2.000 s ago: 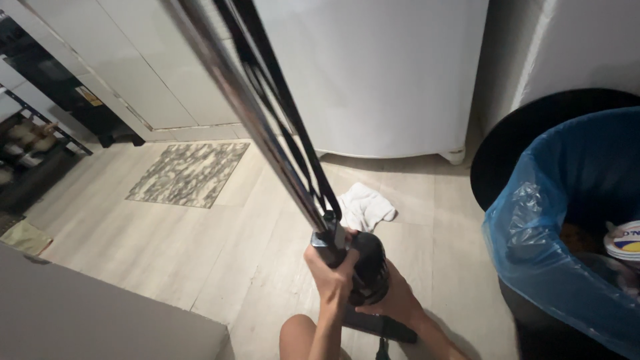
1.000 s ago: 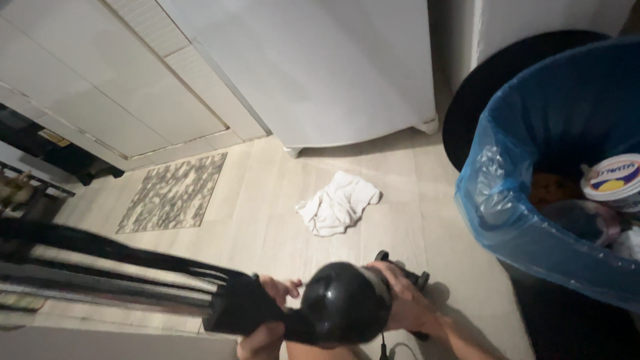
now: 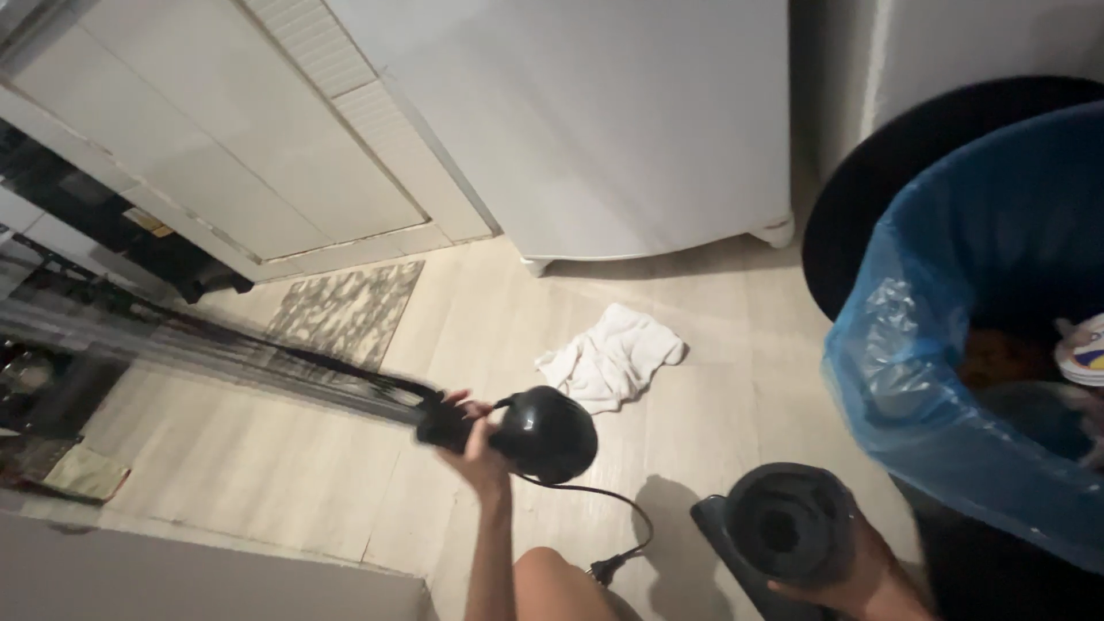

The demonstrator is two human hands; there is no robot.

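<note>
My left hand (image 3: 474,448) grips the black body (image 3: 548,434) of a stick vacuum cleaner where it joins the long tube. The blurred metal tube (image 3: 328,392) runs off to the upper left, with a black strip alongside it. A black cord with a plug (image 3: 606,567) hangs from the body to the floor by my knee. At lower right my right hand (image 3: 862,561) holds a round, dark cup-shaped part (image 3: 789,522), its hollow side facing up, apart from the body. A flat black floor head (image 3: 733,552) shows beneath that part. Whether they are joined cannot be told.
A crumpled white cloth (image 3: 614,358) lies on the floor before a white appliance (image 3: 604,147). At right stands a bin lined with a blue bag (image 3: 897,371), holding waste, with a round black lid (image 3: 862,198) behind it. A patterned mat (image 3: 354,310) lies by the cabinet at left.
The cup-shaped part has come apart from the vacuum body. My right hand has moved away to the right with it. The tube has swung from upright in view to the left.
</note>
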